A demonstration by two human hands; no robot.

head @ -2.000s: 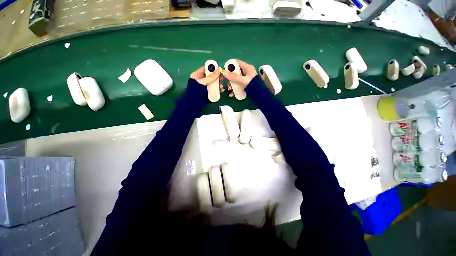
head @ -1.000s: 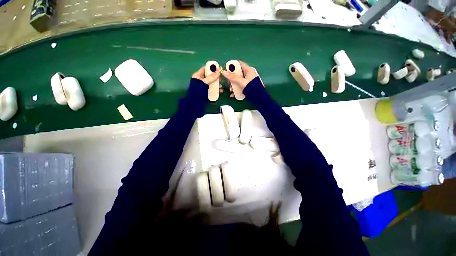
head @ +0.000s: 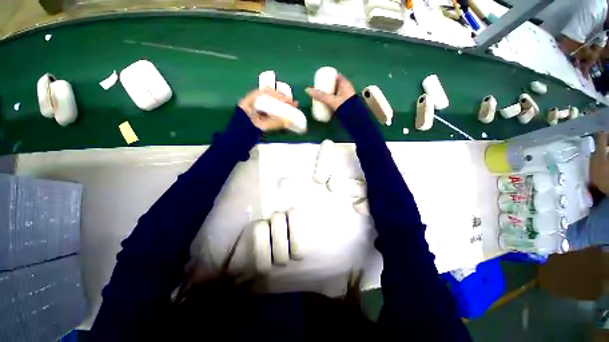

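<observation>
My left hand (head: 257,112) holds a cream-white housing (head: 284,113), tilted down to the right. Just behind that hand, white housings (head: 267,80) show over the green belt; I cannot tell whether the hand touches them. My right hand (head: 340,93) holds another white housing (head: 325,92) upright, its plain side up, with no black dot showing. The two hands are apart, over the belt's near part. A loose group of housings (head: 324,160) and a row of several housings (head: 279,237) lie on the white-covered table between my arms.
The green belt (head: 207,87) carries a wide white case (head: 145,85), a pair (head: 57,100) at left and several housings (head: 378,104) at right. Grey boxes (head: 40,220) stand at left, labelled bottles (head: 527,212) at right. A person's arm (head: 579,33) shows top right.
My hands were together holding two housings with black dots up; they are now apart, with plain sides showing. Belt items shifted left. A housing from the table group near my hands is gone from its place.
</observation>
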